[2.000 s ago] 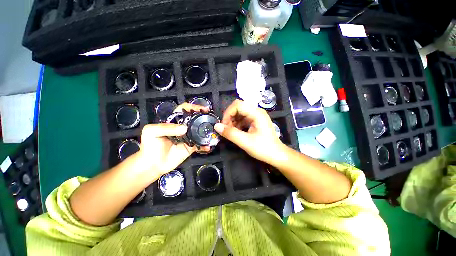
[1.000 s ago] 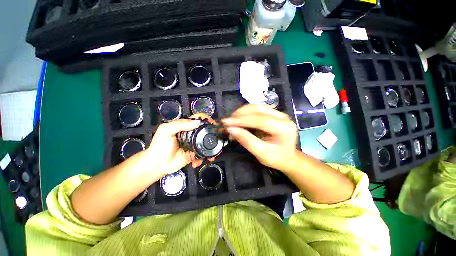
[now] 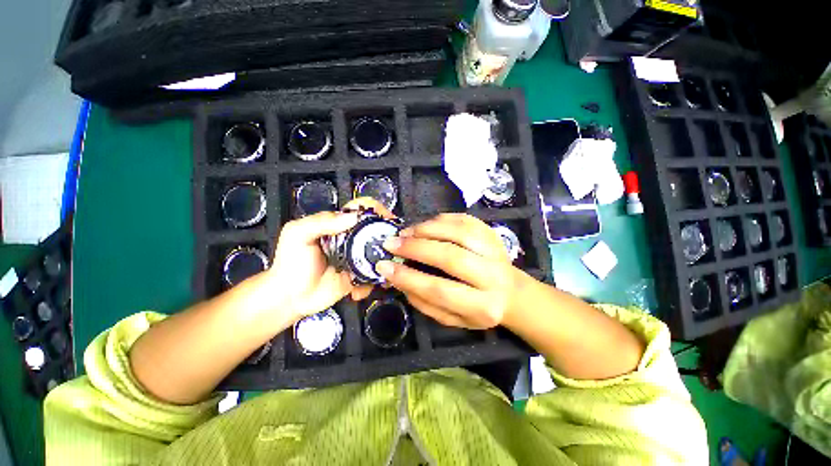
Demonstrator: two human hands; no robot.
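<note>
A round dark unit with a metal rim and a pale, glossy face (image 3: 368, 249) is held above the middle of the black foam tray (image 3: 301, 365). My left hand (image 3: 305, 259) grips it around its left side and from below, its face turned up and right. My right hand (image 3: 460, 270) is at its right side, with thumb and fingertips on the face; whether it pinches something thin there cannot be told. More round units (image 3: 372, 137) sit in the tray's pockets. A crumpled white wipe (image 3: 469, 157) lies over the tray's right part.
A smartphone (image 3: 571, 218), wipes (image 3: 591, 168), a red-capped tube (image 3: 632, 192) and a white square label (image 3: 600, 260) lie right of the tray. Another filled tray (image 3: 658, 227) stands farther right, beside a person's yellow sleeve (image 3: 785, 364). Bottles (image 3: 499, 45) and stacked foam trays (image 3: 264, 45) are behind.
The unit's face now looks paler and glossier. My right hand's fingers have moved down from its upper right edge onto the face. My left hand still holds the unit.
</note>
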